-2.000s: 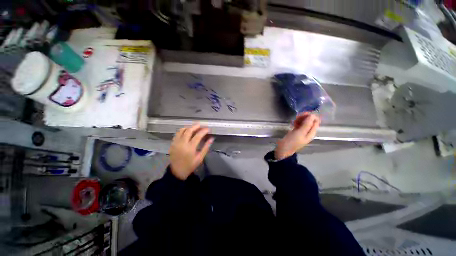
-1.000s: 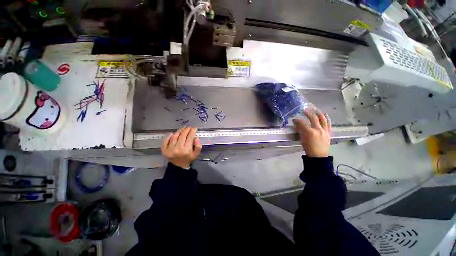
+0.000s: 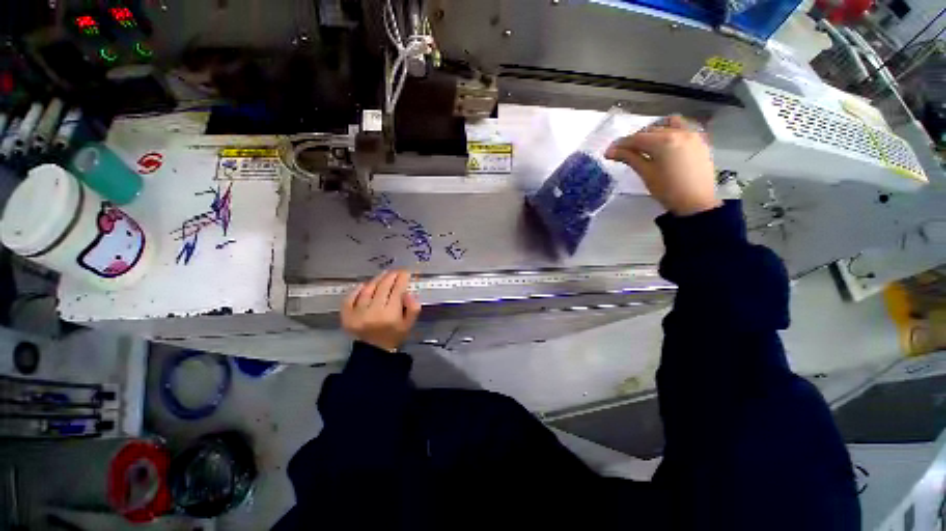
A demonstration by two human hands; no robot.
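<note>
A clear plastic bag (image 3: 577,197) packed with short blue wires hangs tilted over the right part of the metal tray (image 3: 488,236). My right hand (image 3: 669,161) pinches its upper edge between thumb and fingers. My left hand (image 3: 382,310) rests with curled fingers on the ruler scale (image 3: 493,282) at the tray's front edge; whether anything is under its fingers cannot be seen. Loose blue wire pieces (image 3: 418,241) lie scattered in the tray just behind my left hand.
The dark machine head (image 3: 430,130) with hoses stands behind the tray. On the white cabinet top (image 3: 249,280) at left are red and blue wire pieces (image 3: 213,220), a cartoon tumbler (image 3: 109,244) and a teal cylinder (image 3: 107,173). Wire coils (image 3: 213,475) lie at lower left.
My right hand has moved from the tray's front edge up and back, raising the bag by its edge so that it stands tilted. My left hand has stayed at the ruler.
</note>
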